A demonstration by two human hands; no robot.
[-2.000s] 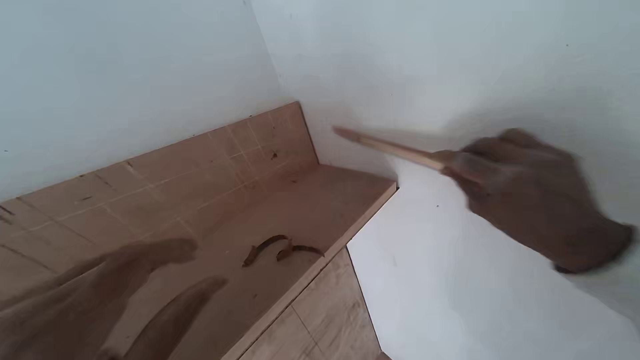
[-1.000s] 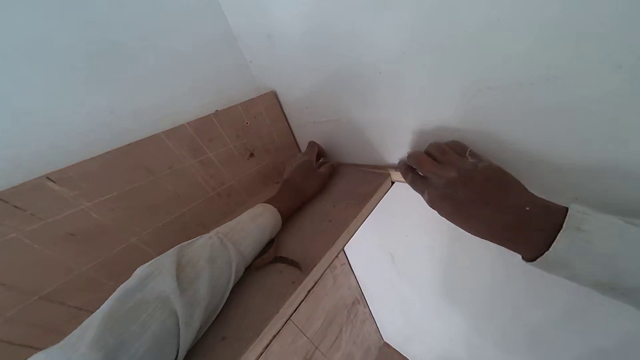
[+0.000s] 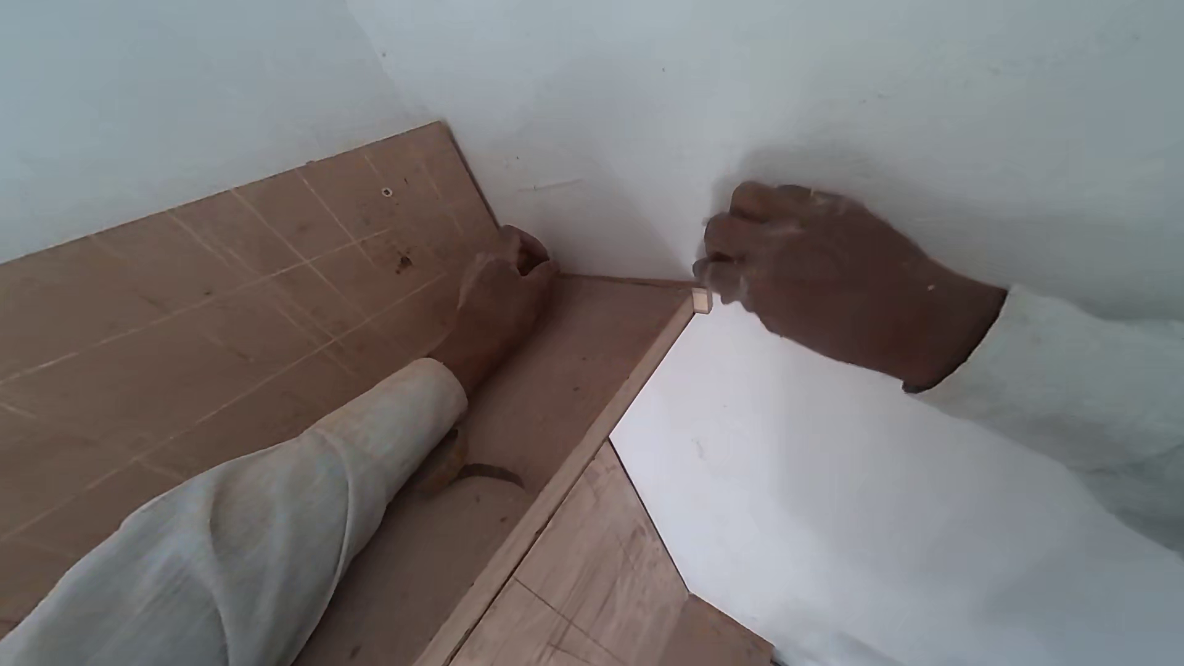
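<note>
A thin wooden strip lies along the wall at the end of a brown wooden board ledge. Its left end meets my left hand, whose fingers are curled in the corner beside the upright board. Over the ledge's front corner, my right hand has its fingers closed on the strip's other end. Just below those fingertips shows a small pale wood end. A curved shaving or strip rests on the ledge, partly behind my left sleeve.
The upright brown board with pale pencil-like lines stands along the left wall. A white wall rises behind both hands. Below the ledge's light front edging is a wood-grained panel.
Two seconds ago my right hand held the strip out in the air; it has since come down against the wall at the ledge's end. My left hand has reached forward into the corner.
</note>
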